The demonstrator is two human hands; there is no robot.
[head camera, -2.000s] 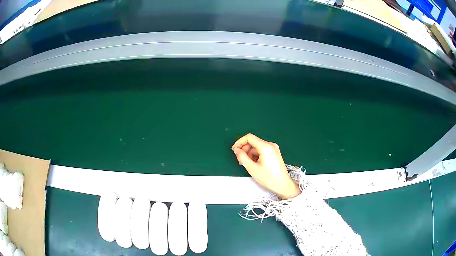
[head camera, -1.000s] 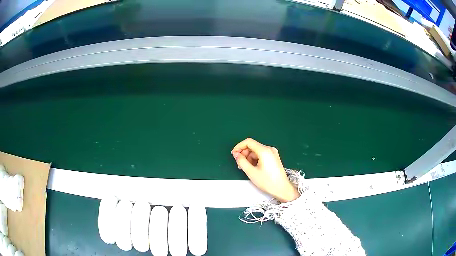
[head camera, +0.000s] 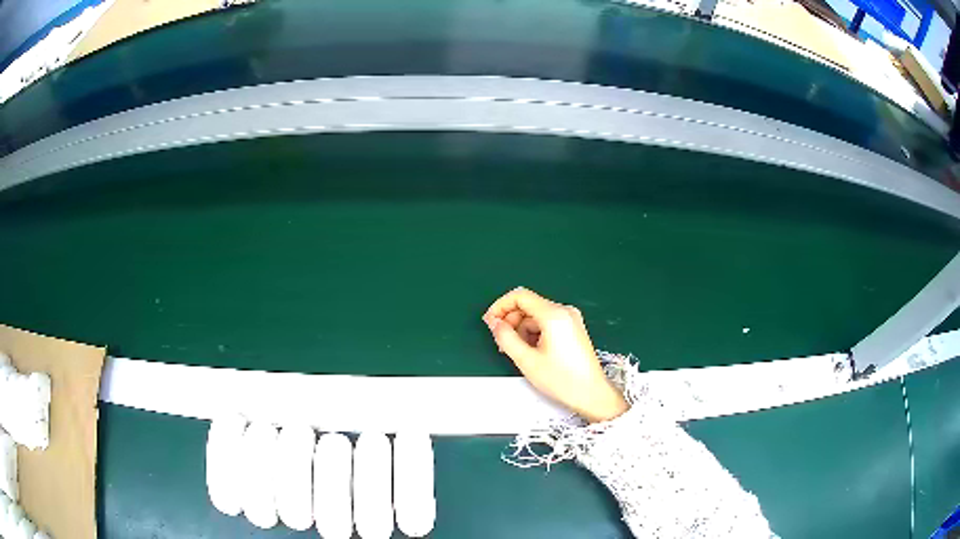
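Observation:
My right hand [head camera: 547, 353] is over the near side of the green conveyor belt [head camera: 347, 253], its wrist above the white edge rail [head camera: 421, 404]. Its fingers are curled in with thumb and fingertips together, and nothing shows in them. Its cuff is white speckled knit with loose threads. A row of several plump white rounded bars [head camera: 333, 484] lies side by side on the near dark green surface, against the edge rail, left of my hand. My left hand is not in view.
A tan cardboard sheet [head camera: 65, 421] at the left edge bears more white pieces [head camera: 26, 405]. A grey far rail [head camera: 453, 105] curves across the top. A grey post [head camera: 911, 316] meets the edge rail at the right. Boxes and blue frames show at the top right.
Small specks on the belt have shifted left. My right hand keeps its curled pose, with only a very slight shift. The row of white bars looks the same.

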